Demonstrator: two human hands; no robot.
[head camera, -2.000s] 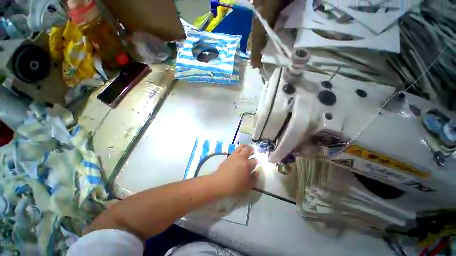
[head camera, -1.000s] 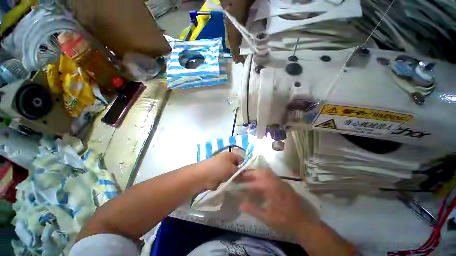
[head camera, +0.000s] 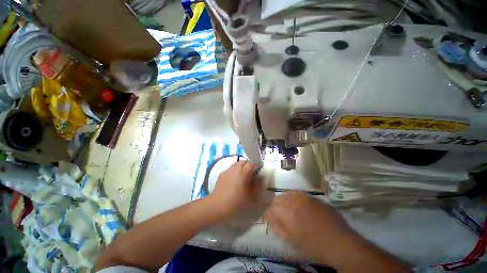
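The striped panel (head camera: 200, 165), blue and white with a round hole, lies flat left of the lit needle area. My left hand (head camera: 235, 186) grips its edge beside the hole, fingertips close to the presser foot (head camera: 272, 152). A white piece lies under and below my left hand, mostly hidden. My right hand (head camera: 296, 216) is blurred, just right of and below my left hand, its fingers bent; I cannot tell what it holds. The white sewing machine head (head camera: 288, 101) stands over the work.
Finished striped pieces (head camera: 187, 80) are stacked behind, left of the head. A stack of white pieces (head camera: 374, 173) sits under the machine arm. A phone (head camera: 116, 120), a bottle (head camera: 80, 77) and a striped cloth heap (head camera: 67, 224) are at left. Snips (head camera: 463, 218) and red cords (head camera: 470, 256) are at right.
The right hand has come into view and moved close to the left hand. The left hand has drawn back from the needle, then moved slightly with the panel. The view has shifted.
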